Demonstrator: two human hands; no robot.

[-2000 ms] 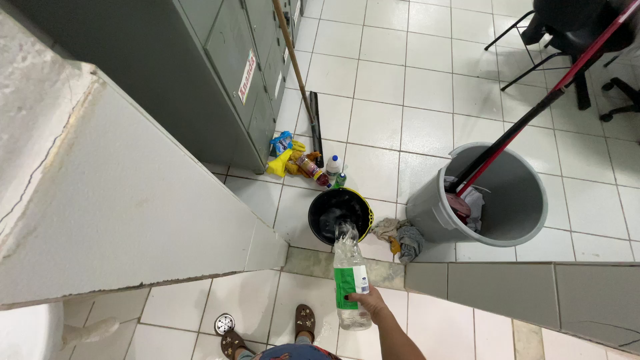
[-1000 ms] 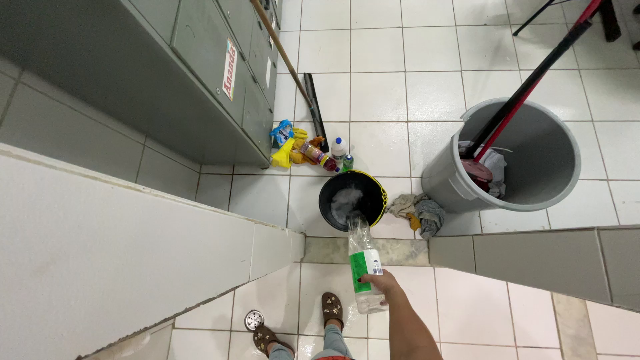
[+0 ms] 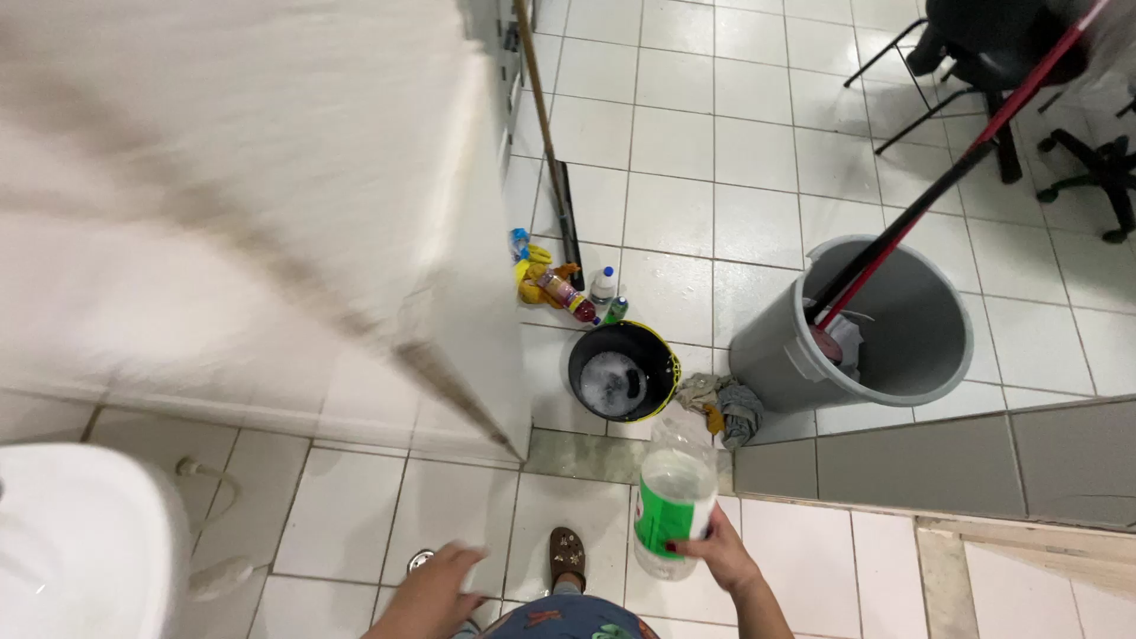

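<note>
My right hand [image 3: 723, 550] is closed around a clear plastic bottle [image 3: 676, 506] with a green and white label. The bottle's neck points up and away from me, short of a black bucket [image 3: 625, 371] with a yellow rim that holds foamy liquid. At the lower left, my left hand [image 3: 444, 581] is in view, blurred, touching nothing that shows; its fingers look spread. Crumpled rags [image 3: 738, 410] lie on the floor right of the bucket. Behind the bucket are a bottle of red liquid [image 3: 568, 295], a clear bottle with a blue cap [image 3: 603, 286] and a small green bottle [image 3: 617, 309].
A grey bin [image 3: 772, 355] holds red and black poles [image 3: 905, 222]. A squeegee [image 3: 568, 222] stands beyond the bottles. The white wall [image 3: 355, 222] is close on the left, with a white basin [image 3: 89, 532] below. Chairs [image 3: 985, 44] stand at the back right.
My left hand has come into view at the lower left. The bottle in my right hand has moved back from the bucket's mouth, where it was earlier. The view has shifted.
</note>
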